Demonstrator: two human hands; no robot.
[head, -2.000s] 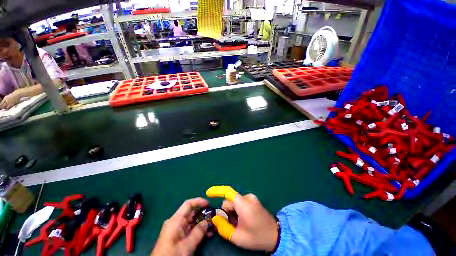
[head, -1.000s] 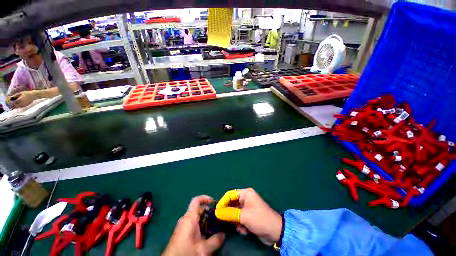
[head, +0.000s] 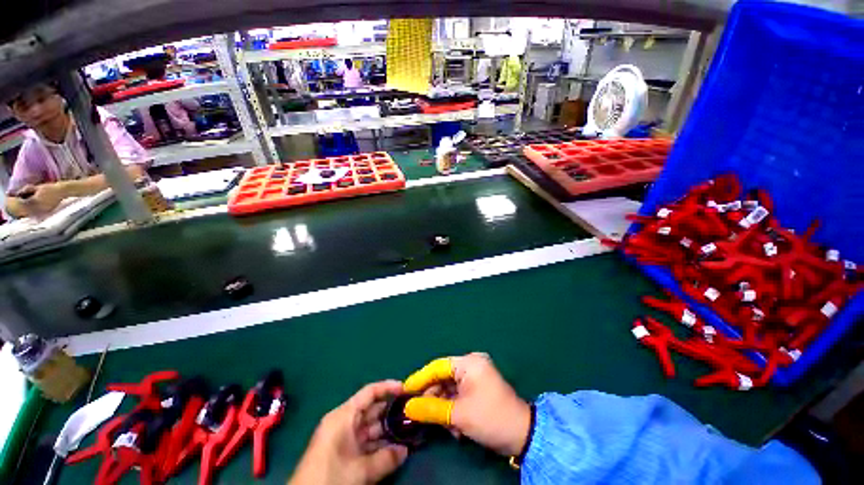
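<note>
A round electronic unit (head: 402, 422), dark and partly hidden by fingers, is held between both hands above the green mat at the bottom centre. My left hand (head: 355, 438) grips its left side with fingers and thumb. My right hand (head: 474, 405) wears yellow finger cots on thumb and finger, and both press at the unit's upper right edge. Several red spring clamps (head: 248, 426) lie at the lower left, with black discs in their jaws. Fine detail of the unit is too small to tell.
A blue crate (head: 729, 104) of red clamps tilts at right, some clamps spilling over its lip. Dark discs lie on the conveyor (head: 351, 248). A small bottle (head: 55, 371) and white wipe (head: 87, 422) are at left. Compartment trays (head: 317, 197) and a person (head: 66, 142) are beyond.
My hands stay around the unit; the yellow-covered finger and thumb have closed in over it since the earliest frame. The discs on the conveyor have shifted slightly right in view, as the camera moved.
</note>
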